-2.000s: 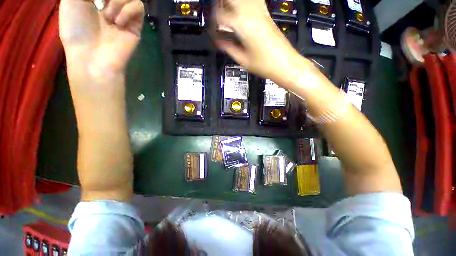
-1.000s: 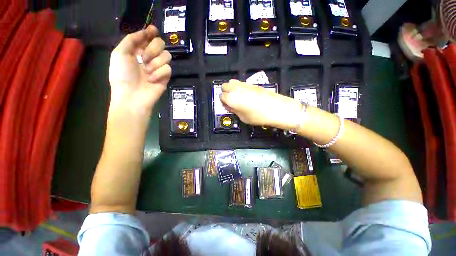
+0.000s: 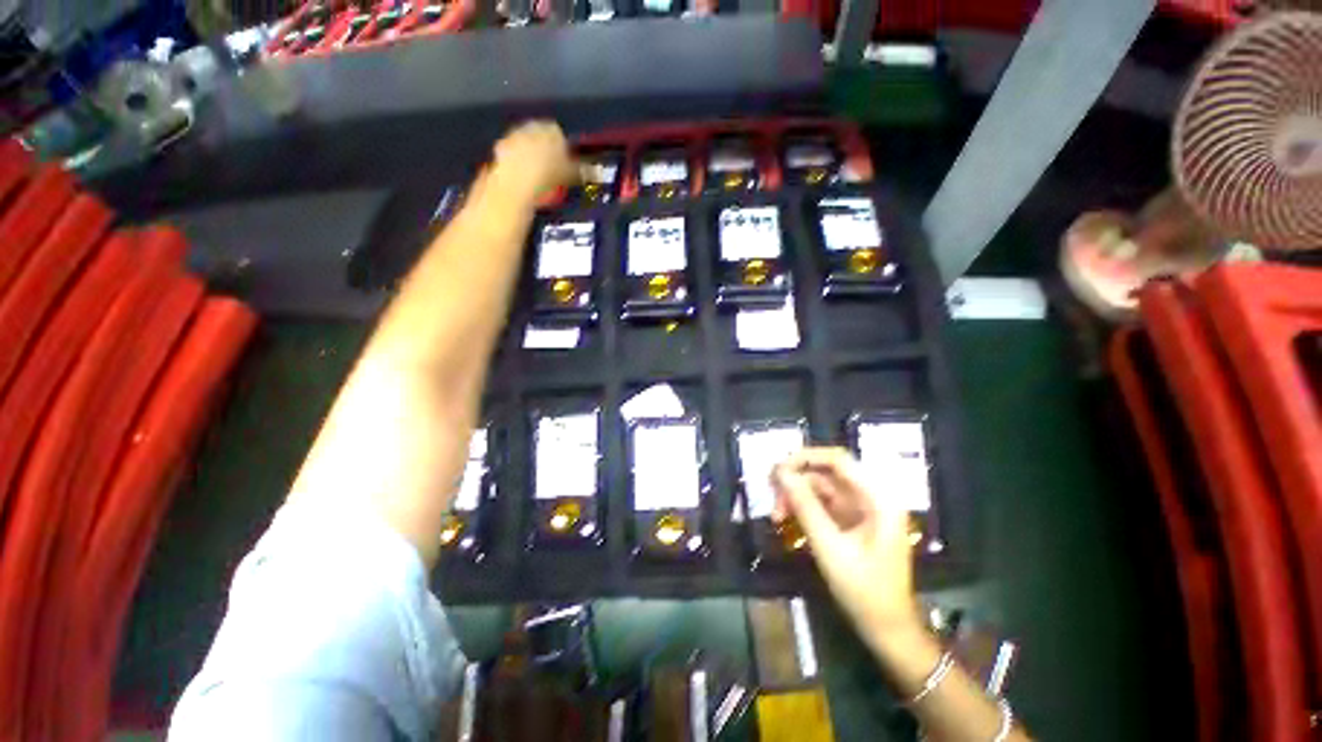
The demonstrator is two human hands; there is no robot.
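A black foam tray (image 3: 754,583) holds flat black electronic units in rows, each with a white label and a round gold spot. My right hand (image 3: 845,510) is over a front-row unit (image 3: 768,449) right of centre, its thumb and fingertips close together at the label; whether they pinch anything cannot be told. My left hand (image 3: 534,157) reaches to the tray's far left corner, beside the units of a red tray (image 3: 626,142) behind it. Its fingers are small and blurred. Loose white paper slips (image 3: 767,328) lie in some pockets.
Brown label packets (image 3: 784,645) and a yellow-gold packet (image 3: 795,716) lie at the near bench edge. Stacked red trays (image 3: 87,435) stand at the left, more (image 3: 1232,435) at the right. A grey metal post (image 3: 1022,123) and a pinkish fan (image 3: 1276,138) are at the back right.
The view has tilted up, showing the red tray behind. My left hand has stretched forward to the far left corner. My right hand has moved right along the front row.
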